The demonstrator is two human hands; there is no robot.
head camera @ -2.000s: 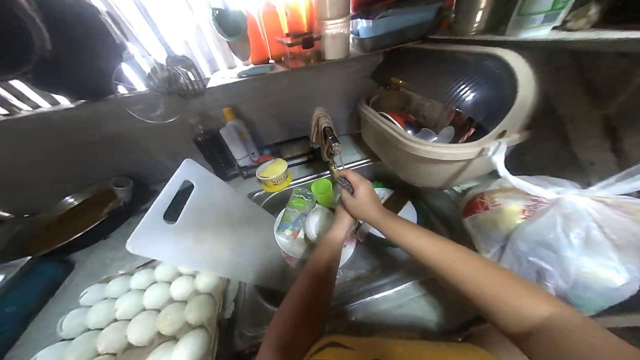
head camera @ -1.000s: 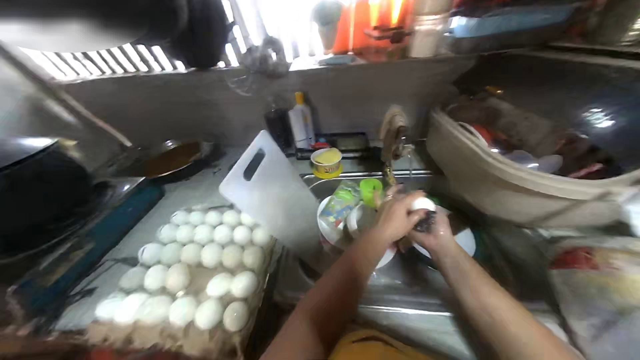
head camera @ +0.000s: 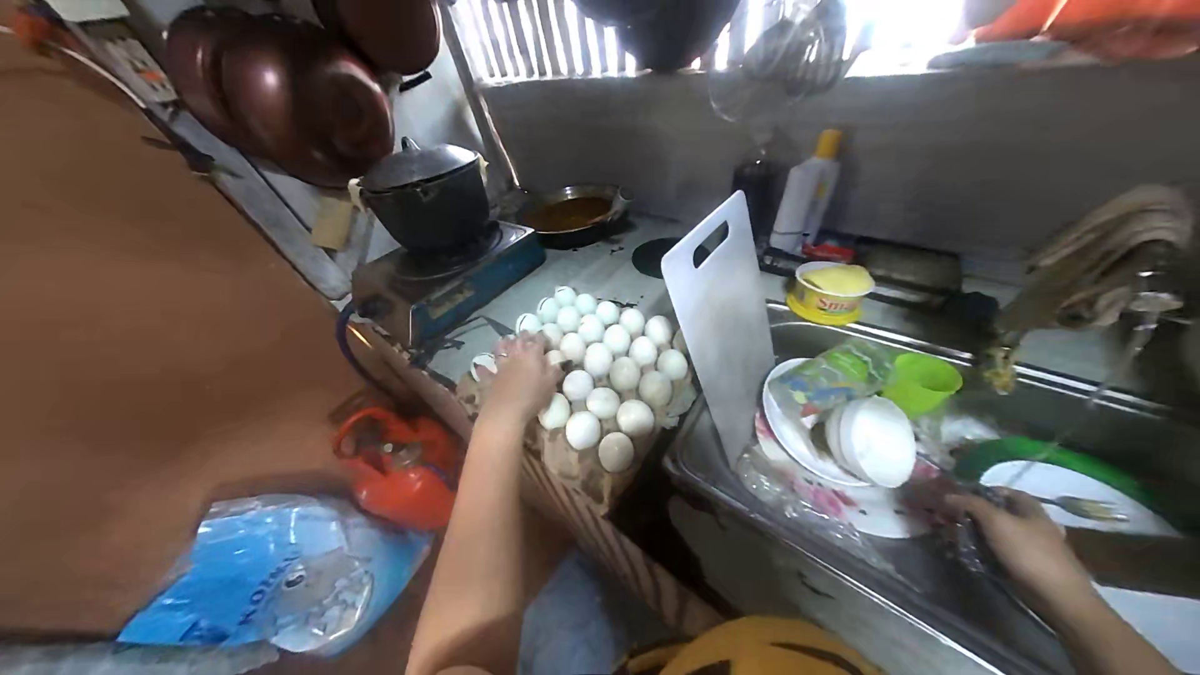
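Note:
My left hand (head camera: 522,375) lies at the left side of a cardboard tray of eggs (head camera: 616,452), its fingers over the eggs; whether it grips one cannot be seen. Over the sink (head camera: 881,349), my right hand (head camera: 1017,544) is closed around a dark, blurred item. Beside it are a fork (head camera: 1087,508), a white bowl (head camera: 877,441), a white plate (head camera: 787,412) and a green cup (head camera: 922,382). Water runs from the faucet (head camera: 1151,305). A white cutting board (head camera: 720,319) leans upright between the tray and the sink.
A lidded pot (head camera: 427,202) stands on a gas stove (head camera: 469,286), with a pan of brown liquid (head camera: 570,214) behind. A yellow tub (head camera: 831,292) and a white bottle (head camera: 802,202) stand behind the sink. Below left are a red gas cylinder (head camera: 403,478) and a blue plastic bag (head camera: 253,572).
The view has swung left. My hands were together under the faucet, with a white rounded thing between them one second ago; now they are apart, the left at the eggs.

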